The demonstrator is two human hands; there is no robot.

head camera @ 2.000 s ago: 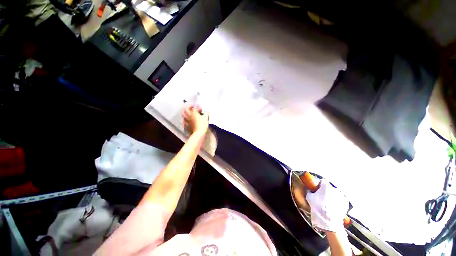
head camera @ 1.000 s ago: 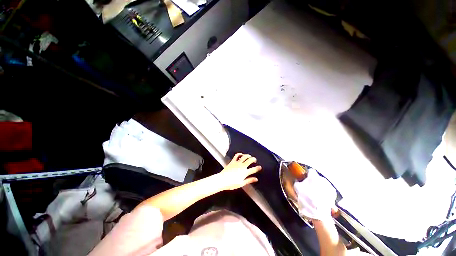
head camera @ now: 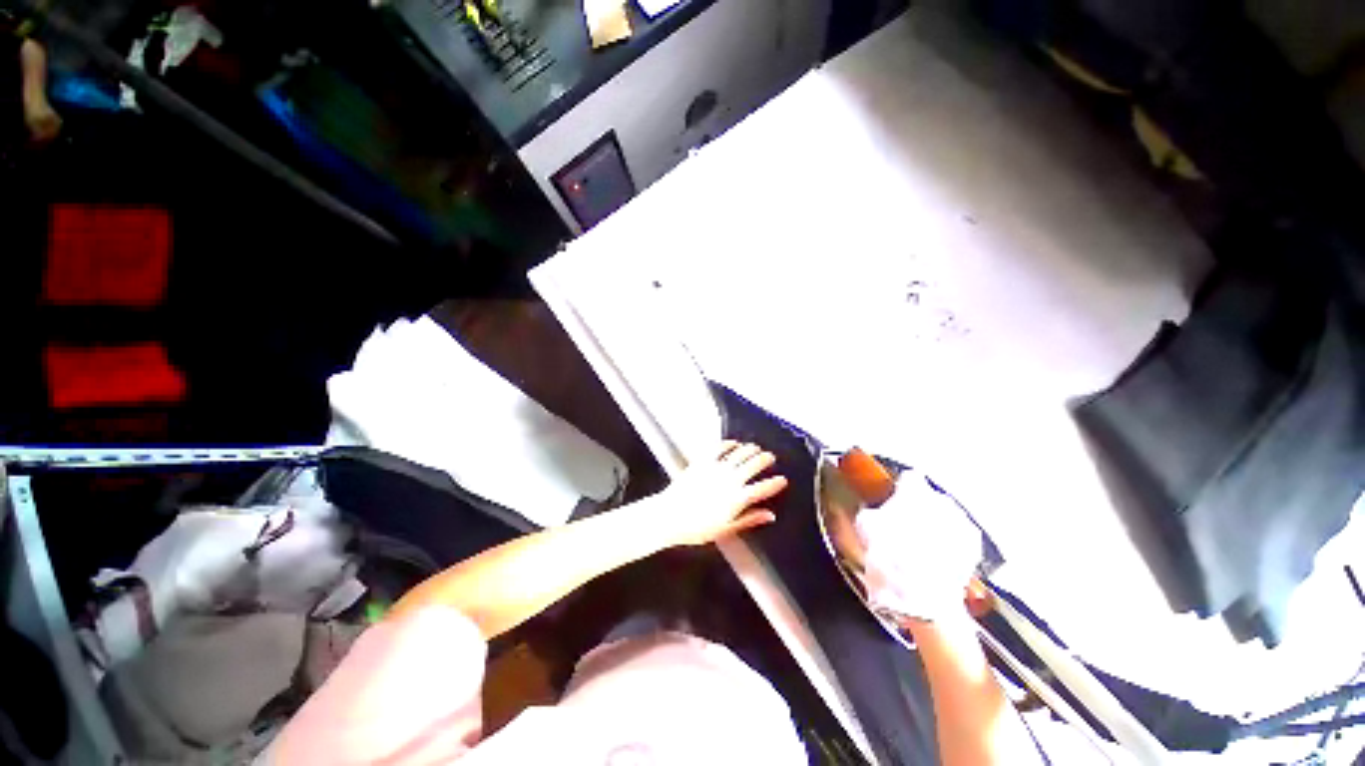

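A dark garment panel (head camera: 801, 561) lies along the near edge of the white-covered table (head camera: 838, 285). My left hand (head camera: 729, 491) is bare and rests flat on the panel near its far end, fingers spread. My right hand (head camera: 921, 557), in a white covering, grips the steam iron (head camera: 864, 476) by its orange-brown handle. The iron stands on the panel to the right of my left hand. My right hand hides part of the iron.
A stack of dark pieces (head camera: 1250, 434) lies at the right. White cloth (head camera: 464, 427) is draped low at the left, above a metal-framed bin (head camera: 165, 454) of pale cloth. A control box (head camera: 591, 183) sits beyond the table corner.
My left hand has come back from the table corner and now lies flat on the panel. The iron stays in my right hand. The view has swung left, shifting the table right.
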